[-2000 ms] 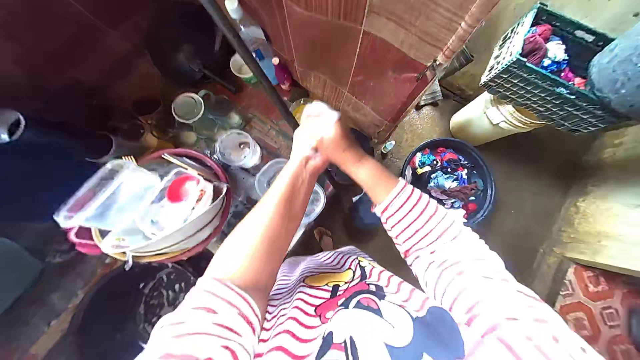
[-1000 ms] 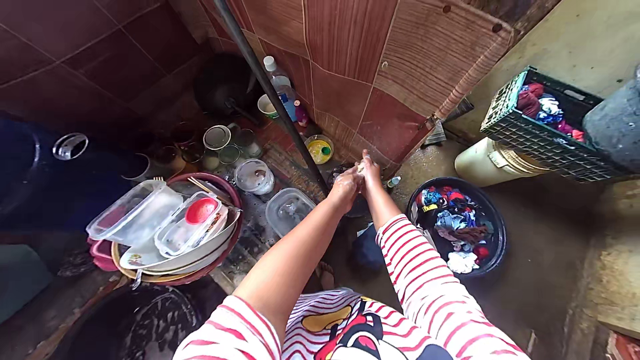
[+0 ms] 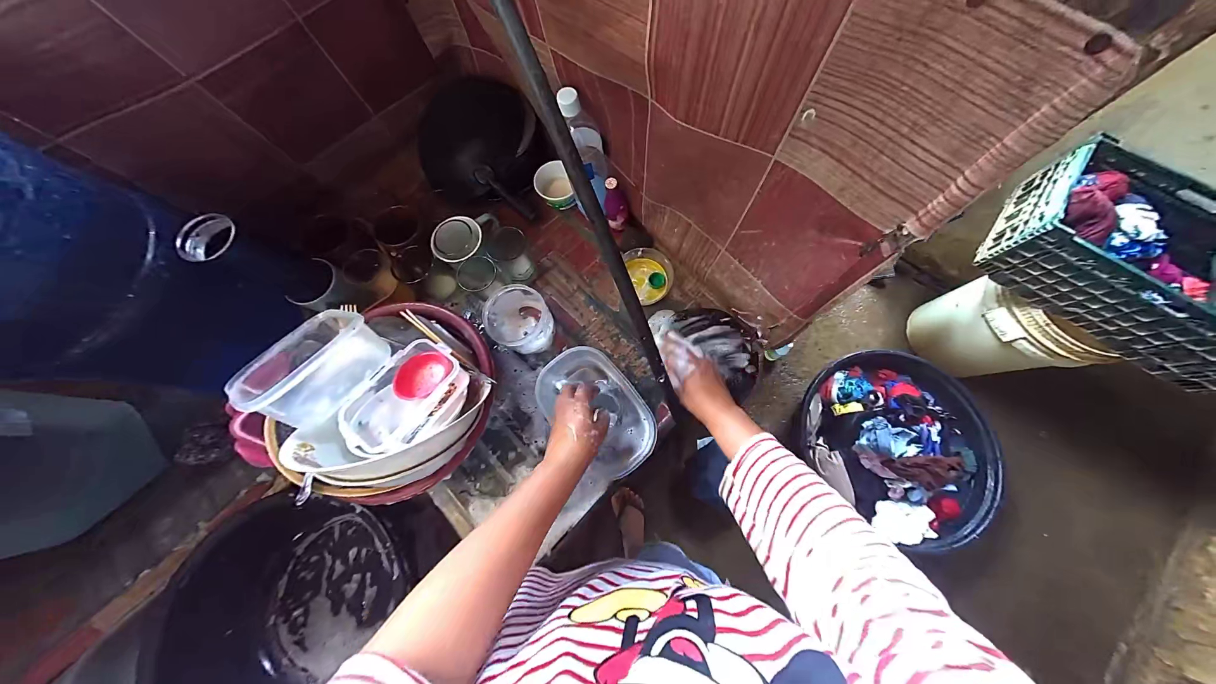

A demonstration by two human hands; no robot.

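Observation:
My left hand (image 3: 578,424) reaches into a clear rectangular plastic container (image 3: 632,456), fingers down on something greyish that is too small to identify. Wet and sudsy, my right hand (image 3: 688,369) is beside the dark pole (image 3: 598,223), at the left edge of a dark round basin (image 3: 736,356) streaked with suds; whether it grips anything is unclear. A round clear tub (image 3: 518,318) with suds is up and left of the rectangular container. Behind the pole sits a yellow dish (image 3: 648,275) with a green spot.
Bowls and clear containers fill a reddish basin (image 3: 486,356) at left. Glasses and a mug (image 3: 456,238) stand near a black pan (image 3: 480,138). A black tub (image 3: 993,475) of wet clothes, a white bucket (image 3: 959,328) and a green crate (image 3: 1092,256) are at right. A black basin (image 3: 190,589) is lower left.
My hands were together near the pole; now they are apart, the left down in the rectangular container and the right at the dark basin.

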